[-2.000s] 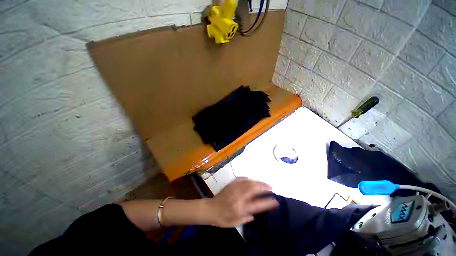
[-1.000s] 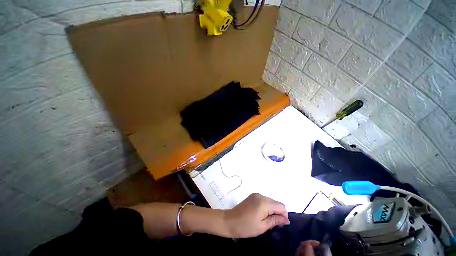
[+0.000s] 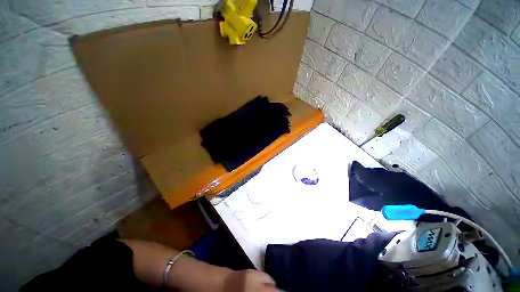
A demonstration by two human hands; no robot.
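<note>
A dark garment panel (image 3: pixel 325 262) lies on the white table's front part and runs right to the head of the white sewing machine (image 3: pixel 442 259). The needle area is hidden behind the machine head. My left hand (image 3: pixel 251 280) is at the bottom edge, left of the cloth's near end, partly cut off; its fingers are not clear, so I cannot tell whether they hold cloth. My right hand is out of the picture.
A black stack of cut pieces (image 3: pixel 245 134) lies on the orange-edged ledge (image 3: pixel 268 153). A small round dish (image 3: pixel 306 174) and thread are on the table. More dark cloth (image 3: pixel 379 185), a blue lamp (image 3: pixel 402 213) and a screwdriver (image 3: pixel 390 124) are toward the right wall.
My left hand has moved down and left, off the cloth. The fingertips of my right hand, seen near the bottom a second ago, are gone. The cloth's left end now lies flatter. The view has shifted slightly.
</note>
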